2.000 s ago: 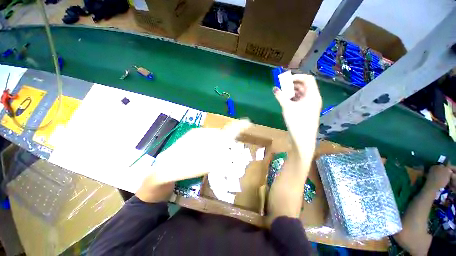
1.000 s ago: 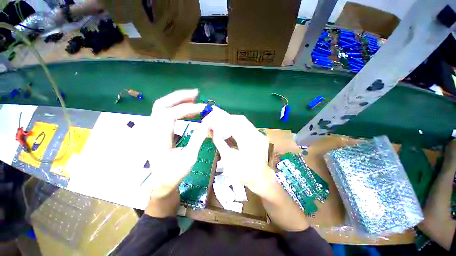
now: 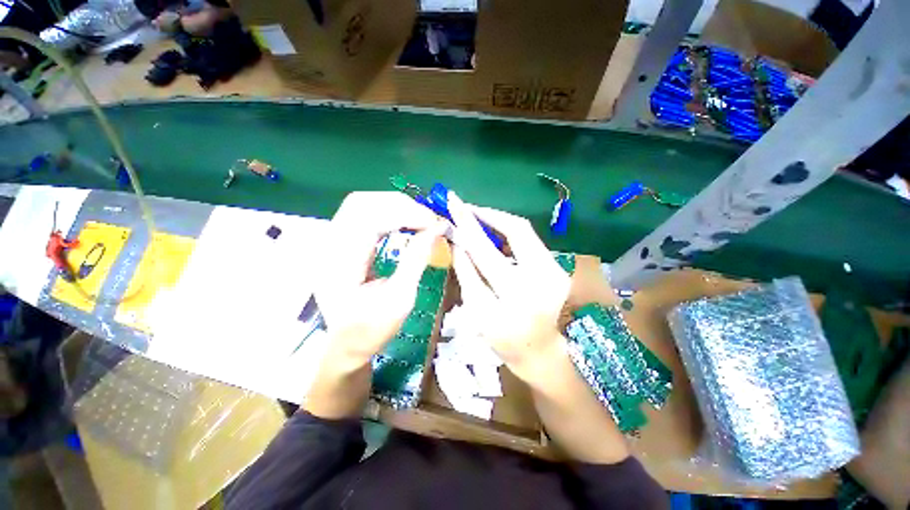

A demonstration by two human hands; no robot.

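Observation:
A blue battery pack (image 3: 438, 198) with thin wires is held between my two hands above the carton tray's back edge. My left hand (image 3: 384, 269) holds it from the left, my right hand (image 3: 509, 279) from the right; the fingers hide much of it. A blue part also shows between my right fingers; whether it is the same pack I cannot tell. Below, white pads (image 3: 465, 377) lie loose in the open carton tray (image 3: 479, 428). Whether a pad is between my fingers is unclear.
Green PCB panels (image 3: 617, 367) lie right of the tray, beside the bubble-wrap packet (image 3: 766, 379). Spaced battery packs (image 3: 561, 215) lie on the green conveyor belt (image 3: 329, 149). A slanted white metal post (image 3: 768, 169) stands at right. A carton of blue packs (image 3: 723, 92) is across the belt.
My right hand has come back from over the belt to meet my left above the tray. Since one second ago, both hands have drawn closer around the blue pack.

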